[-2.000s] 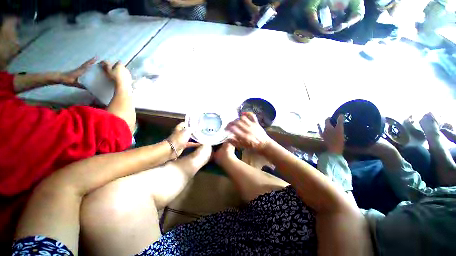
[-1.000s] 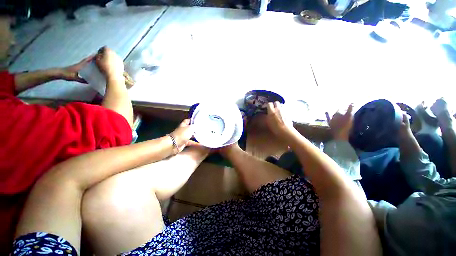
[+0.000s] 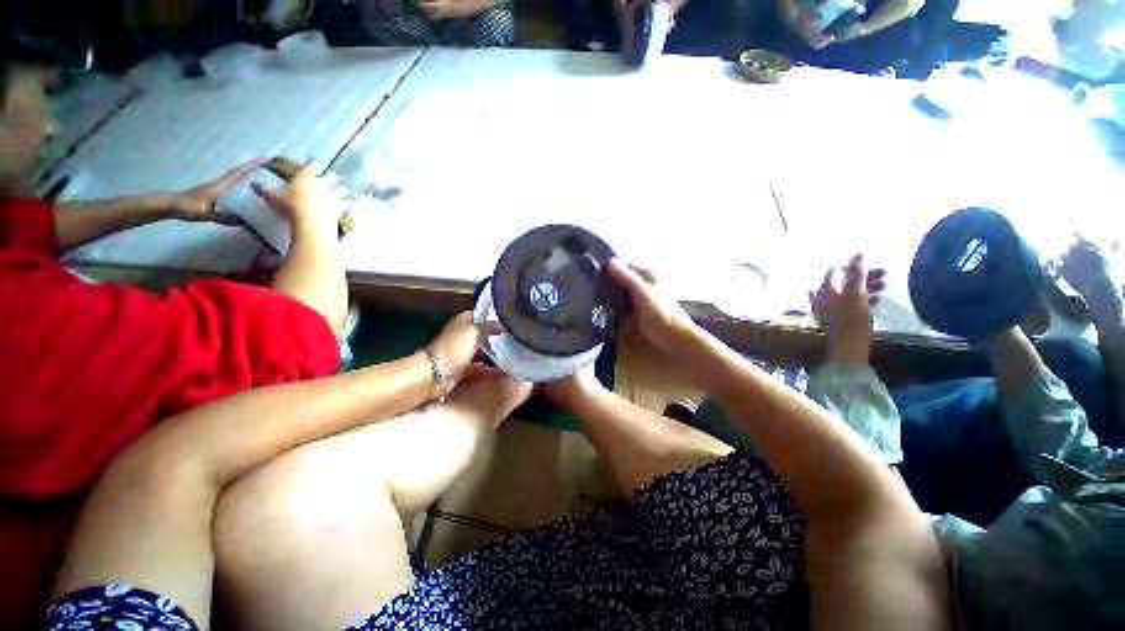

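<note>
My left hand [image 3: 459,348] grips the left side of a white bowl [image 3: 543,362] above my lap. My right hand [image 3: 646,302] holds a dark printed lid [image 3: 558,291] by its right edge. The lid is over the bowl and hides most of it; the bowl's white lower part shows below the lid. The lid's face has white round marks and a pale patch. Whether lid and bowl touch all round cannot be told. A dark edge shows at the bowl's left side.
The long white table [image 3: 518,160] runs in front of me. A thin translucent disc [image 3: 745,276] lies near its edge. At left, a person in a red sleeve [image 3: 234,323] holds a white container. At right, a person holds a black round piece [image 3: 972,274]. A yellowish lid [image 3: 761,64] lies at the back.
My right hand has brought the dark lid from the table edge leftward over the white bowl. My left hand still grips the bowl. The right neighbour's black piece has moved up and right.
</note>
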